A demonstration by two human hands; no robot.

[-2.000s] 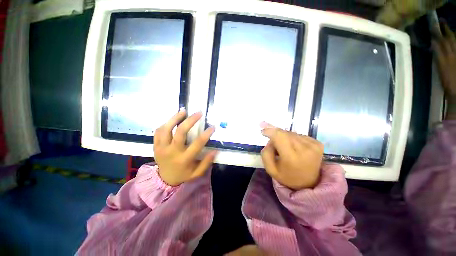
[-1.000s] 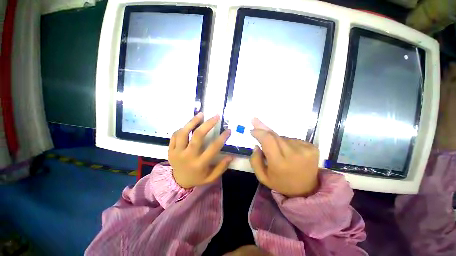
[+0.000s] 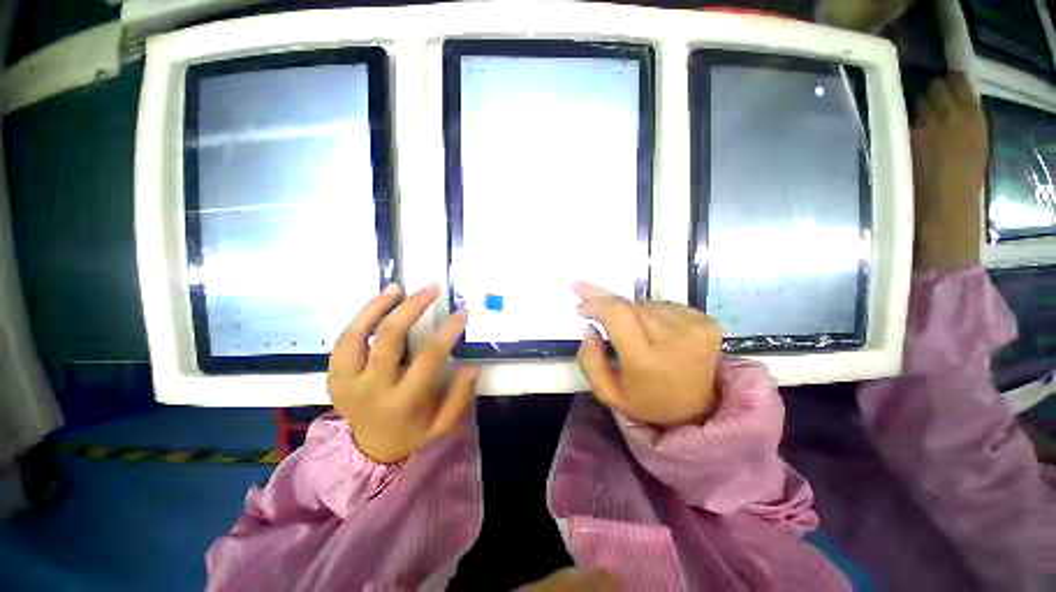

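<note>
A white foam tray (image 3: 422, 208) holds three black-bordered tablets side by side: the left tablet (image 3: 290, 174), the middle tablet (image 3: 550, 185) and the right tablet (image 3: 787, 197). Their screens glare white or grey. A small blue square (image 3: 495, 302) shows low on the middle screen. My left hand (image 3: 400, 376) is open and holds nothing, fingers spread over the tray divider and the lower edges of the left and middle tablets. My right hand (image 3: 654, 353) points its index finger at the middle screen's lower part, other fingers curled; it seems to hold nothing.
Another person's hand (image 3: 950, 162) and pink sleeve (image 3: 961, 382) are just right of the tray. Beyond them lie neighbouring tablets (image 3: 1021, 174) in white trays. A dark green surface (image 3: 70, 231) is at left, white layers at the far left. Below is blue floor with yellow-black tape (image 3: 174, 454).
The view has shifted, so the tray sits further left and straighter in the frame. The other person's hand and neighbouring tablets show more at right. My hands keep much the same poses.
</note>
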